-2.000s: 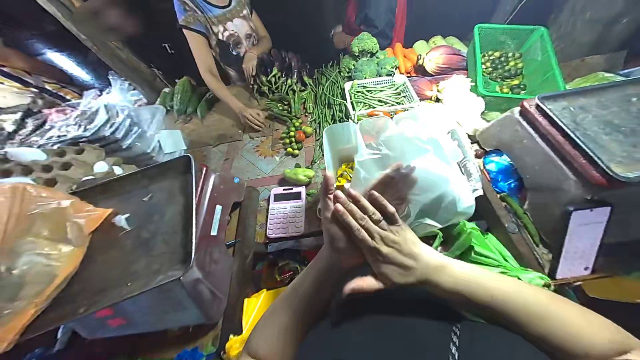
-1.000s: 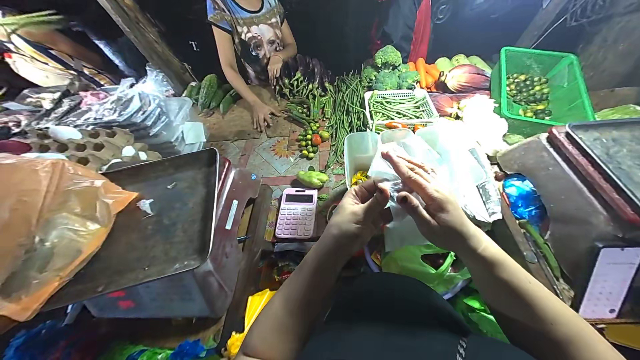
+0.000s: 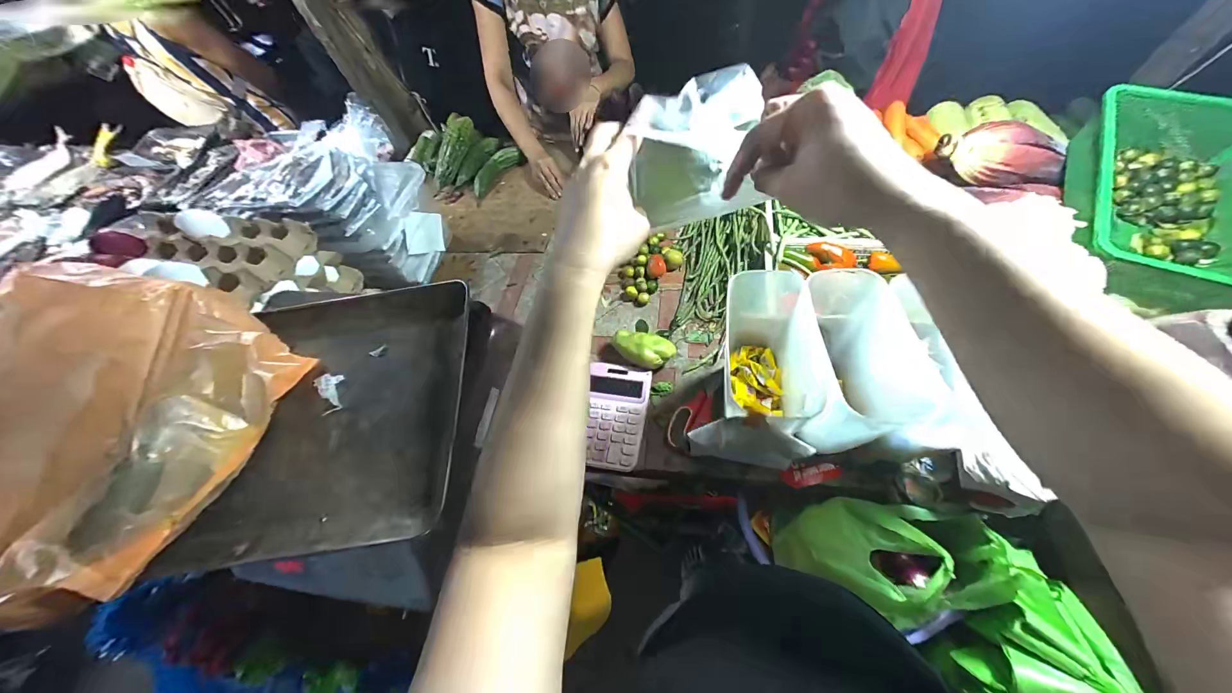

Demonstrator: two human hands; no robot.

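My left hand and my right hand are raised over the vegetables, holding a thin clear plastic bag spread between them. Below the bag lie yellow beans of string-bean kind, more exactly long green beans, with small green and red citrus-like fruits to their left. A pink calculator rests under my left forearm's right side, near a pale green chayote-like vegetable. White plastic containers, one with yellow packets, stand beneath my right forearm.
A dark metal tray with an orange plastic bag is at left, before egg cartons and stacked clear bags. A green basket stands at right. Green plastic bags are low right. A person leans at the far side.
Both hands have moved up and forward, away from my body. A clear bag is now stretched between them. The white containers are in fuller view.
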